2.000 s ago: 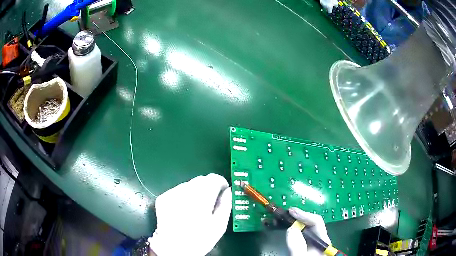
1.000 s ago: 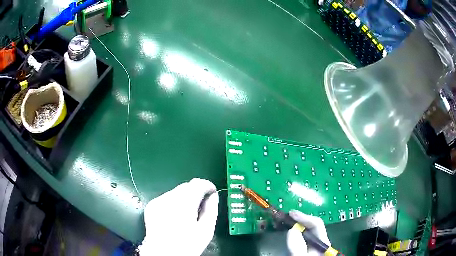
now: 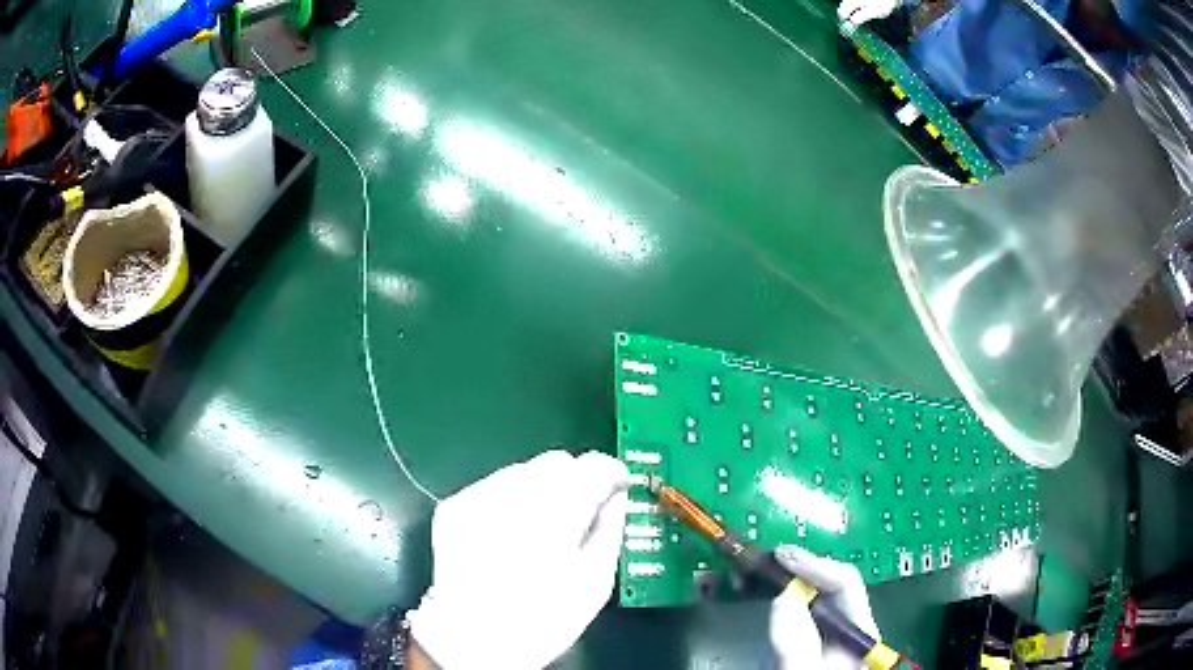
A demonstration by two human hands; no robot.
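Note:
A long green circuit board (image 3: 837,458) lies solder side up on the green bench. My gloved right hand (image 3: 822,605) grips the soldering iron (image 3: 759,563); its copper-brown tip is at a slot-shaped pad near the board's left edge. My gloved left hand (image 3: 530,556) is closed at the board's left edge, beside the iron tip. The solder wire (image 3: 368,275) runs from the stand at the upper left into my left hand; its end at the pad is hard to make out.
A clear fume funnel (image 3: 994,288) hangs over the board's right end. A black tray (image 3: 249,268) at left holds a white bottle (image 3: 230,164) and a dross cup (image 3: 124,268). Another person's gloved hand (image 3: 866,11) and blue sleeve are at another board at the top right.
My left hand has moved closer to the iron tip, covering the short wire end seen before. The far board at top right has been tilted or turned, with a gloved hand at it.

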